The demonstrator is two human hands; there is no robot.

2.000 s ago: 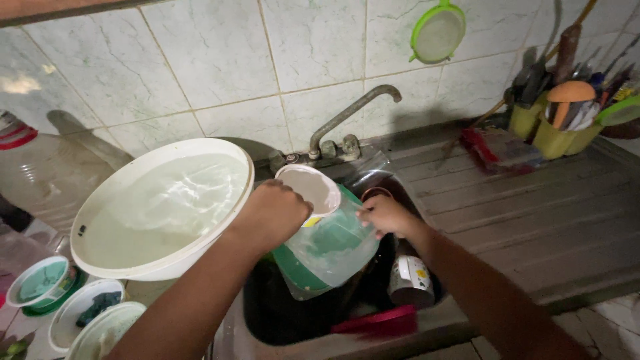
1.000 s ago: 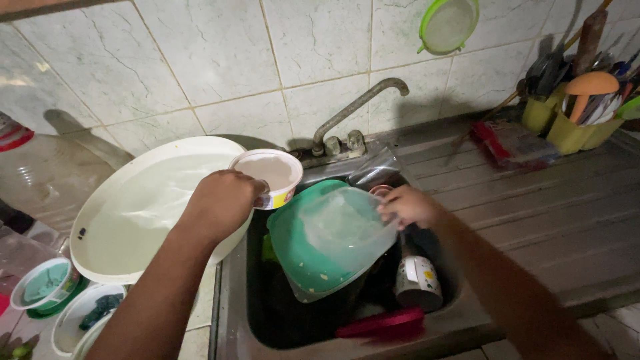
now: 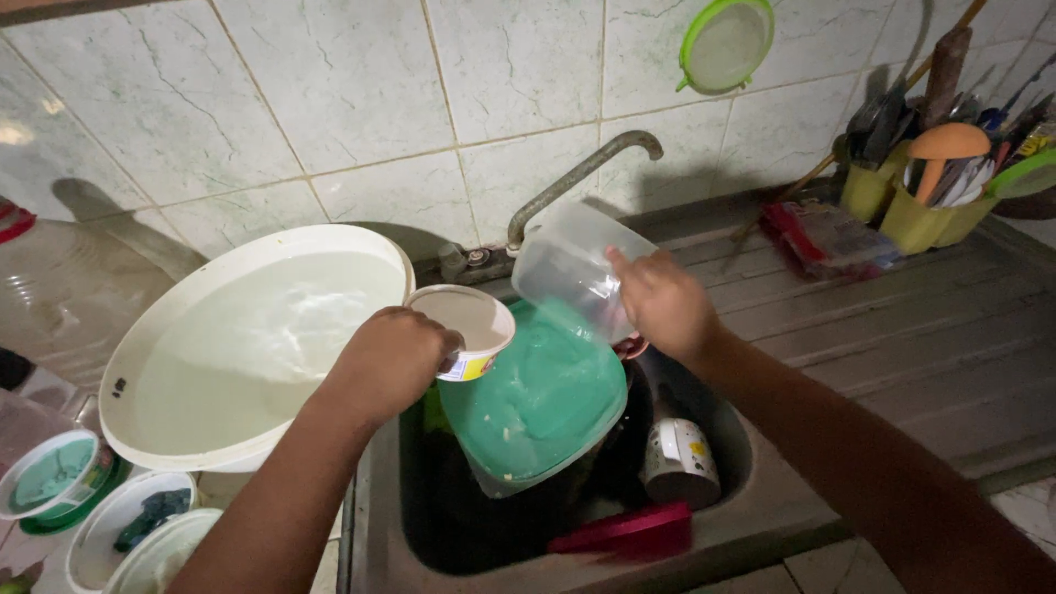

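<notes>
My left hand grips the rim of a small white plastic tub with a printed band, held over the sink's left edge. In my right hand is a clear plastic container, tilted on its side in front of the faucet. Below both hands, a green plastic container holding cloudy water rests in the sink. A patterned white mug lies at the sink's right side, and a pink plastic item is at its front.
A large white basin of water stands left of the sink. Several small tubs sit at lower left, near a large clear bottle. Utensil holders and a red plastic packet are on the ridged drainboard. A green strainer hangs on the tiles.
The clear container in my right hand has been raised from over the green container and tipped toward the faucet. My left hand has moved left with the white tub since two seconds ago.
</notes>
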